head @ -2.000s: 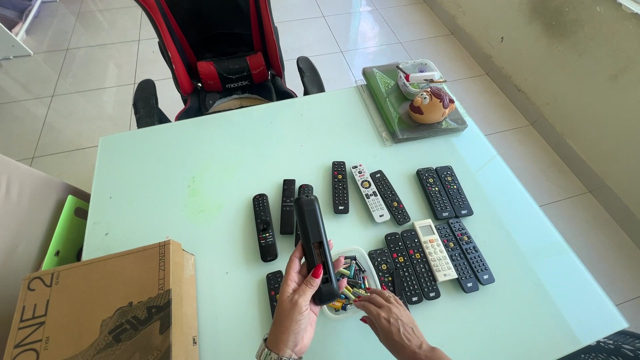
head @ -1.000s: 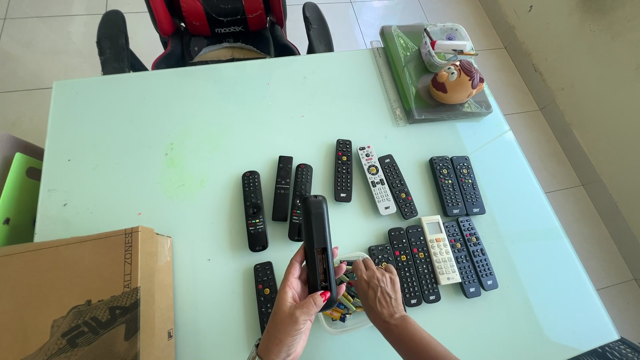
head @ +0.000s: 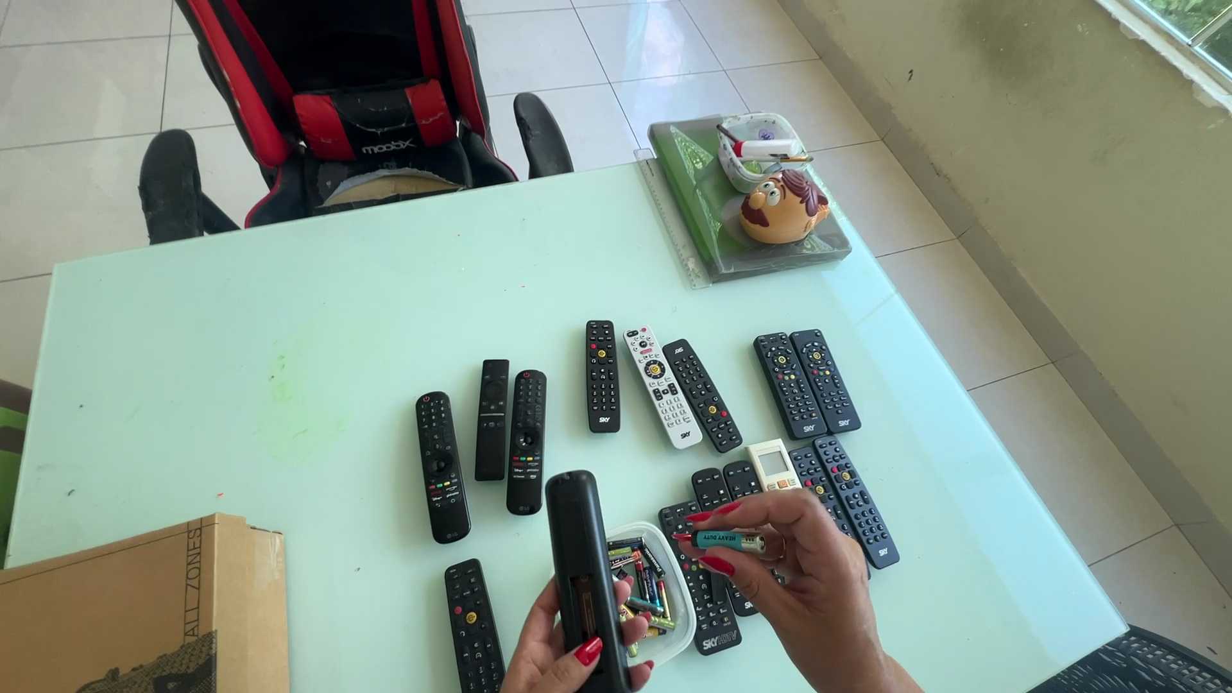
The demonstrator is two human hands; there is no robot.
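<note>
My left hand [head: 577, 647] grips a black remote control [head: 575, 539], back side up, its battery compartment uncovered near the lower end. Between the thumb and fingertips of my right hand [head: 804, 577] is a teal cylindrical battery [head: 729, 541], held roughly level to the right of that remote. A white plastic tub [head: 685, 616] of loose batteries [head: 651, 587] sits behind and between my hands, partly covered by my left fingers. Several black remotes lie just right of the tub, and my right hand hides parts of them and of a cream remote with a display [head: 773, 466].
More remotes lie in groups on the glass-topped table [head: 289, 318], including a white one [head: 662, 385]. A cardboard box [head: 252, 616] occupies the near left. At the far right, a green case [head: 707, 255] bears a small container [head: 760, 130] and a character head figure [head: 782, 212]. A chair [head: 375, 125] stands beyond.
My right hand has come away from the tub, up and to the right, and now holds a teal battery. My left hand keeps hold of the black remote.
</note>
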